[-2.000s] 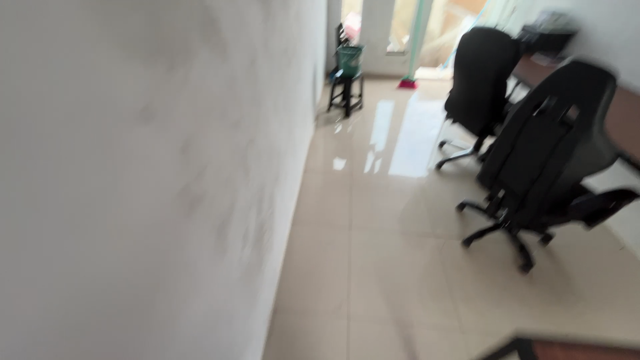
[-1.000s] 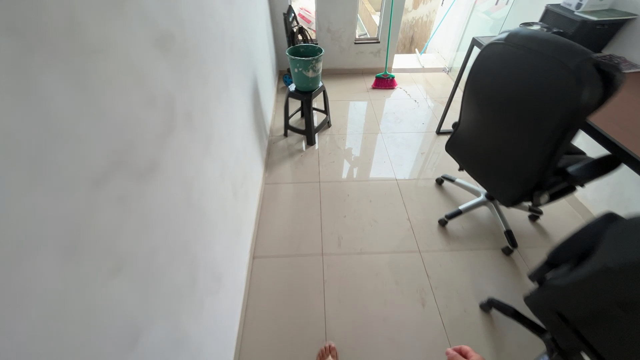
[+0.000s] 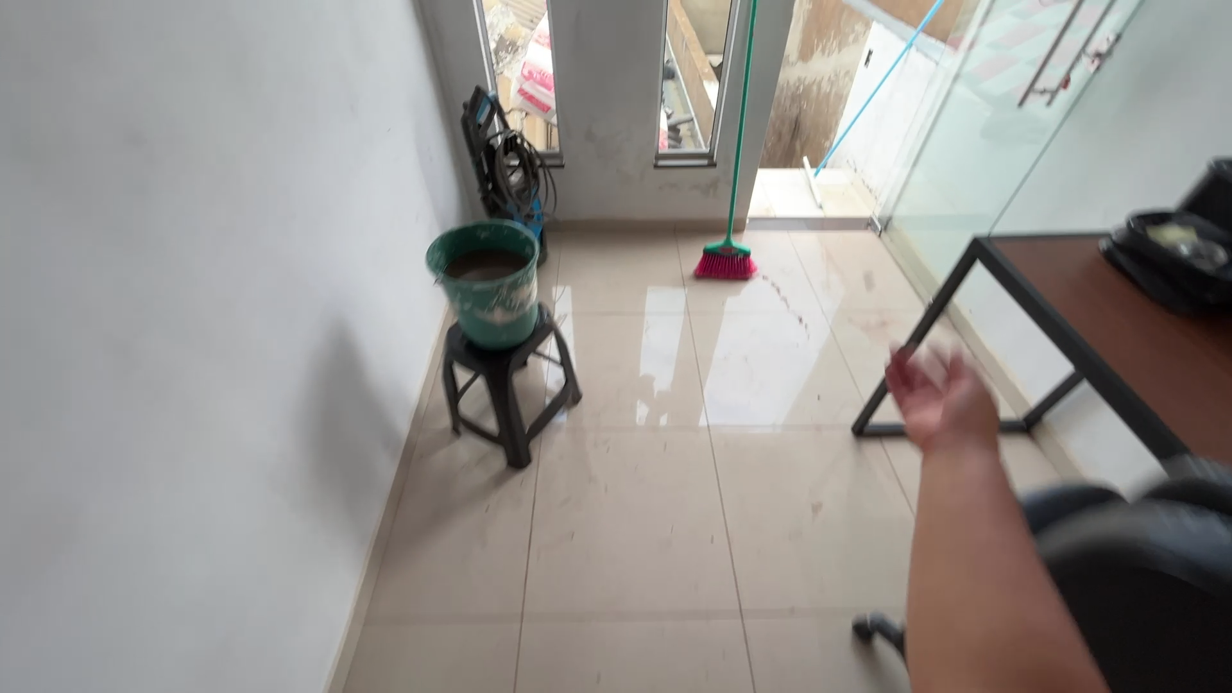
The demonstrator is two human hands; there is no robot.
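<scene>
My right hand is raised at the right with its fingers apart and nothing in it; it is slightly blurred and appears in front of a desk's metal leg. My left hand is out of view. A green plastic bucket with pale stains and dark contents stands on a black plastic stool by the left wall. Farther off, a broom with pink bristles and a green handle stands upright on the tiled floor.
A pressure washer with coiled hose stands in the far left corner. A desk bearing a black bag is at the right, with an office chair below. Behind are a glass door and a squeegee with a blue handle.
The view has moved forward, nearer the bucket, stool and broom. My right hand, seen only at the bottom edge a second ago, is now raised with the forearm in view.
</scene>
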